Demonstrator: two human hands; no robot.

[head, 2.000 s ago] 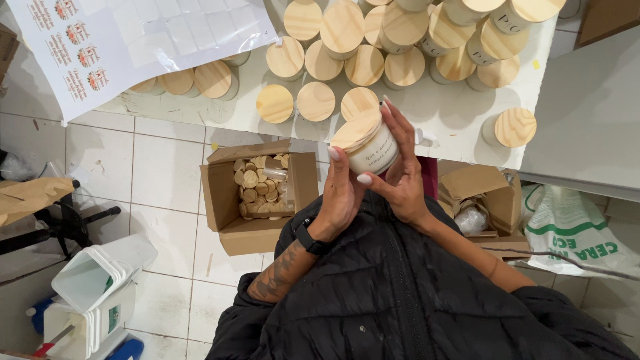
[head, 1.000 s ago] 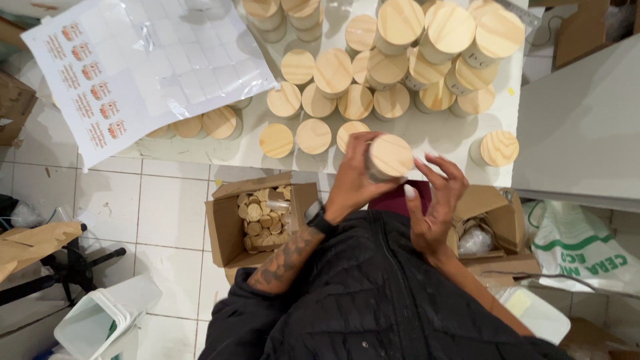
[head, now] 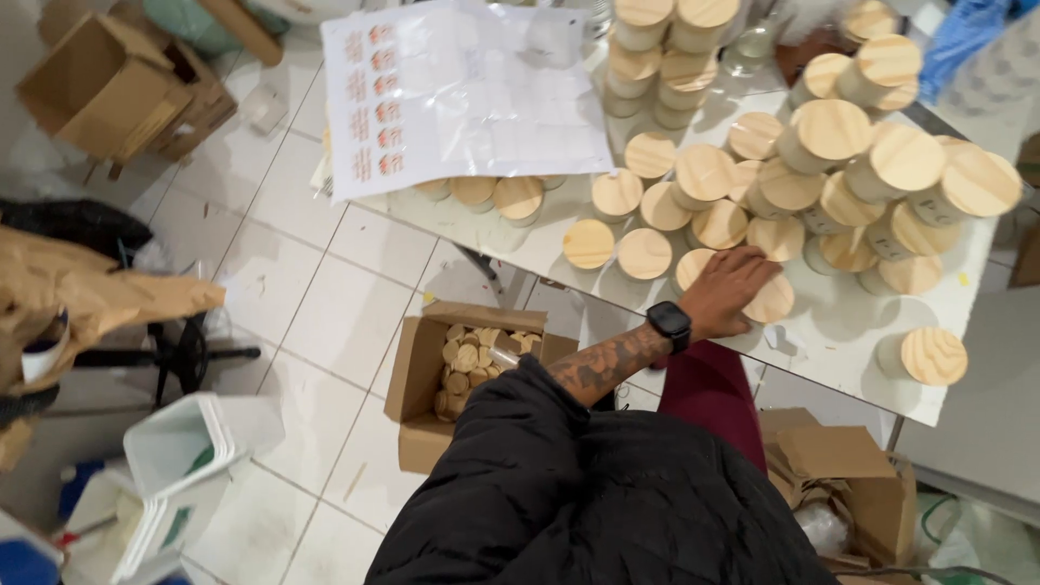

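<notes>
My left hand [head: 727, 288], below a watch and tattooed forearm, lies over a wooden-lidded jar [head: 768, 299] at the table's front edge, its fingers around the jar's left side. Just left of it stands another lidded jar [head: 695, 268], partly behind the hand. Many more jars with pale wooden lids stand close by, some stacked, such as one at the upper right [head: 823, 134]. A single jar [head: 934, 356] stands apart near the right corner. My right hand is out of view.
A printed plastic-covered sheet [head: 520, 89] lies over jars on the white table [head: 853, 357]. Below are a cardboard box of wooden discs [head: 418, 366] and another open box [head: 837, 451]. White plastic tubs [head: 175, 443] and a wheeled chair base [head: 183, 353] stand at the left.
The jar held at my chest two seconds ago is now down at the table edge under my left hand. My right hand has gone out of view. The view has swung left.
</notes>
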